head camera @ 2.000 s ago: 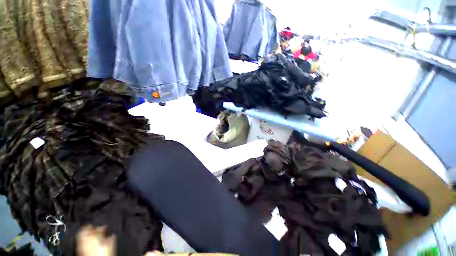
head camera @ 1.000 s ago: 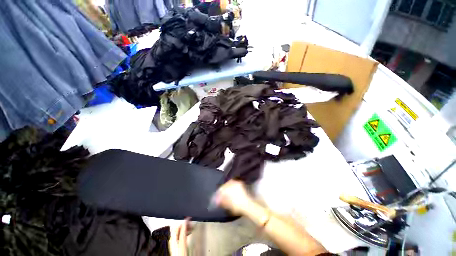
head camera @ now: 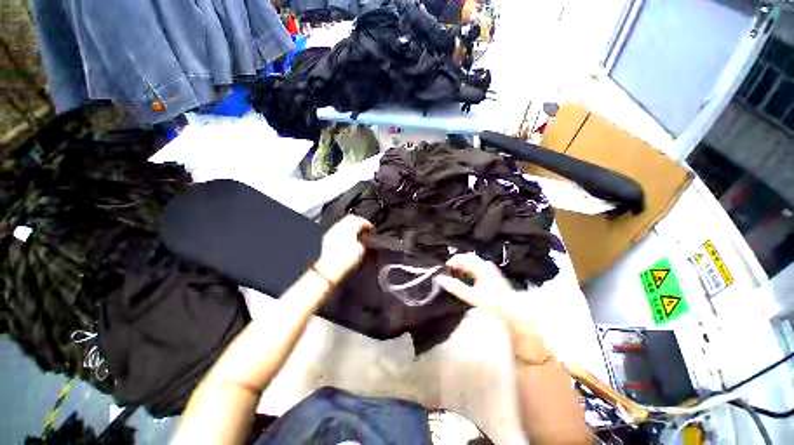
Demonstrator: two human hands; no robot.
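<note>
A dark brown garment [head camera: 383,300] with a white drawstring loop [head camera: 413,282] lies over the near right end of the black padded board [head camera: 239,226]. My left hand [head camera: 346,245] holds the garment's upper edge at the left of the loop. My right hand [head camera: 477,280] holds the same garment at the right, beside the loop. The heap of crumpled dark garments [head camera: 461,195] lies just beyond my hands. The steam iron [head camera: 609,395] is at the lower right, partly cut off, with its wooden handle showing.
Dark garments [head camera: 165,322] hang in a pile at the left. A narrow black padded arm [head camera: 566,165] reaches right in front of cardboard [head camera: 601,187]. A black garment pile [head camera: 374,65] lies at the back. Blue denim garments [head camera: 165,52] hang at upper left. Cords run at lower right.
Both hands now hold a dark garment over the board's right end, where the board was bare before. The view has shifted, and the iron now sits lower at the right.
</note>
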